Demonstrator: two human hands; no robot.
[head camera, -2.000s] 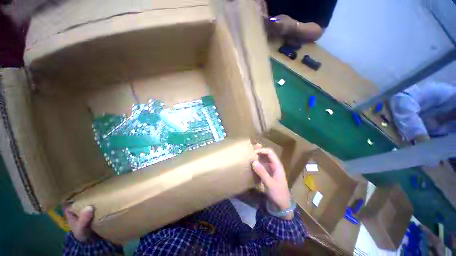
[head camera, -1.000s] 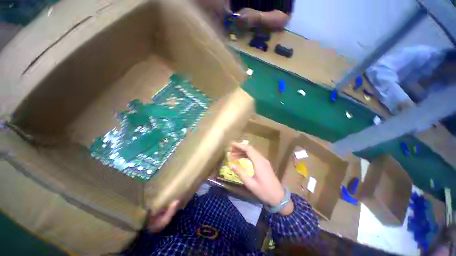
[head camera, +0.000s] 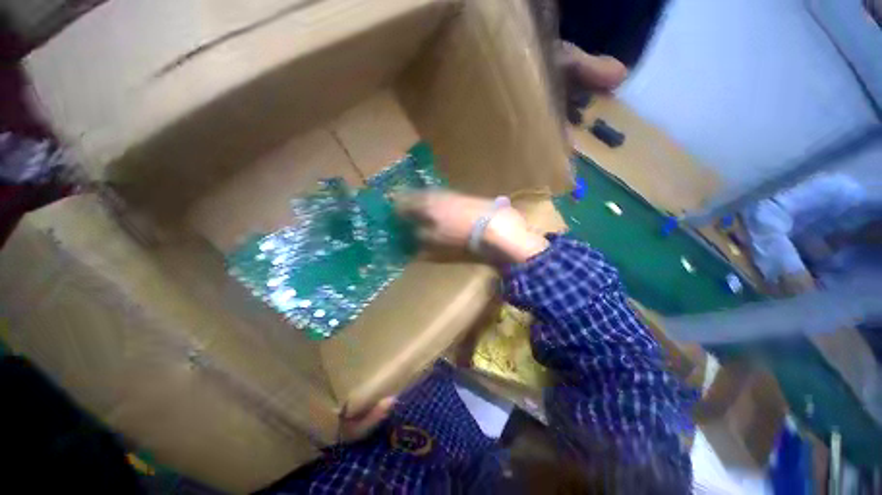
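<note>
A large open cardboard carton (head camera: 416, 338) is tilted in front of me, with green circuit boards (head camera: 319, 261) lying on its bottom. My left hand (head camera: 367, 416) grips the carton's lower edge; only some fingers show. My right hand (head camera: 440, 224) reaches inside over the right part of the boards. It is blurred, and I cannot tell whether its fingers hold anything.
A tray with yellow slips (head camera: 508, 348) is partly behind my right sleeve. A green conveyor belt (head camera: 643, 251) carries blue packs and white pieces. A person's pale sleeve (head camera: 774, 227) is across the belt. Another person's hand (head camera: 592, 70) is at the top. Blue packs (head camera: 791, 459) lie at lower right.
My right hand has moved from above the yellow slips into the carton, over the boards. The carton appears further right in view. My sleeve now covers the middle tray.
</note>
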